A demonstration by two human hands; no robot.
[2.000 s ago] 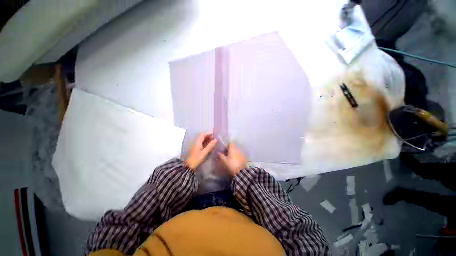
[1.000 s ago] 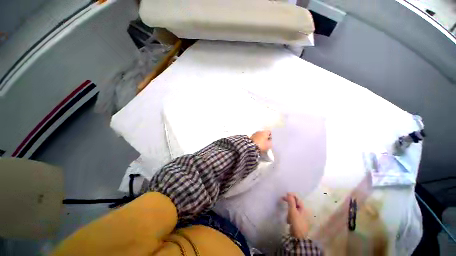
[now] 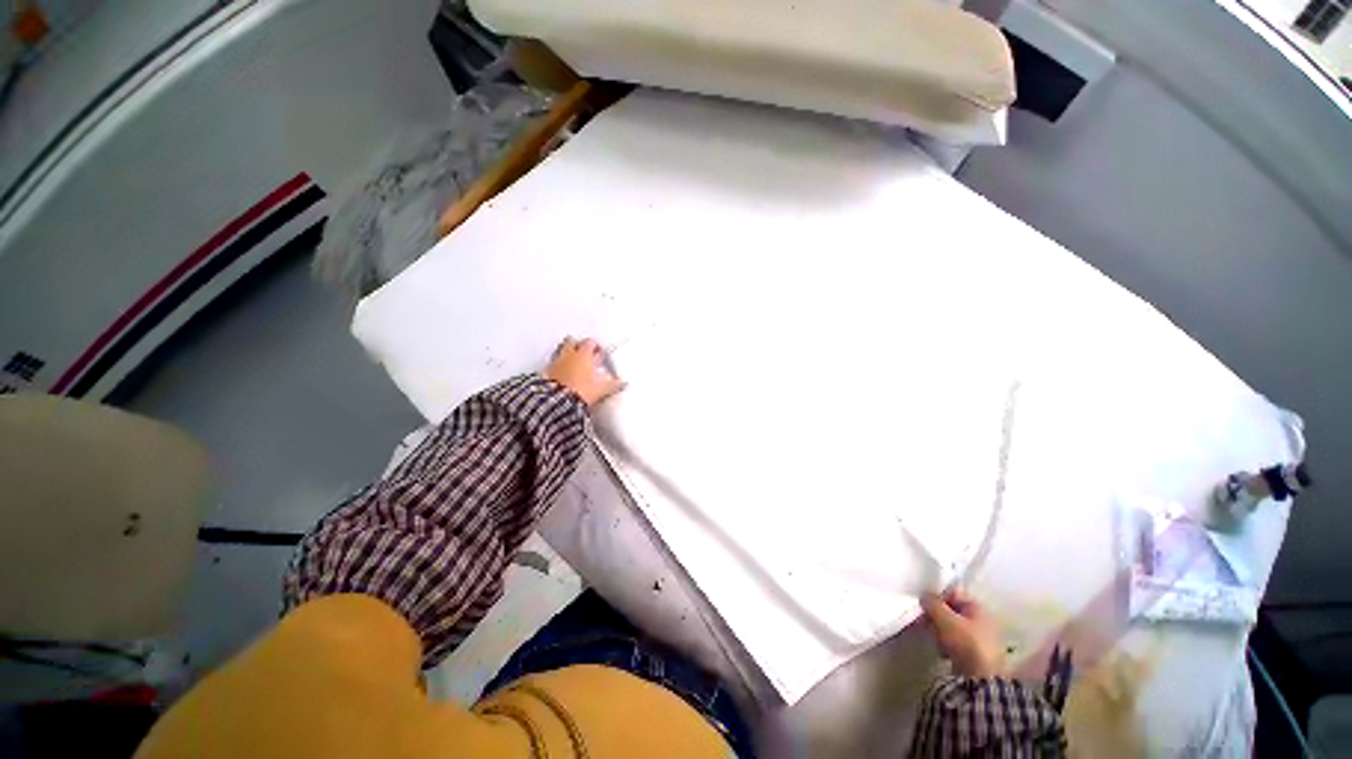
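A large white fabric panel [image 3: 801, 475] lies over the white-covered table, with a loose, wrinkled right edge and a corner near the table's front. My left hand [image 3: 590, 371] rests on the cloth at the panel's left side, fingers slightly spread; nothing shows held in it. My right hand [image 3: 964, 630] pinches the panel's right edge near the front. A pinkish clear ruler [image 3: 1094, 623] lies to the right of this hand, partly hidden. Black thread snips [image 3: 1057, 675] lie just beside my right sleeve.
A small bottle [image 3: 1260, 486] and a printed packet [image 3: 1186, 567] stand and lie at the table's right. A long beige padded board [image 3: 771, 60] is at the back. A beige seat-like shape [image 3: 97, 519] is at the far left. Clear plastic [image 3: 393, 200] lies beyond the left corner.
The view has turned left from the marking spot. The white panel has been spread rightward over the grey-lilac piece, which is now covered. My right hand has taken hold of its edge.
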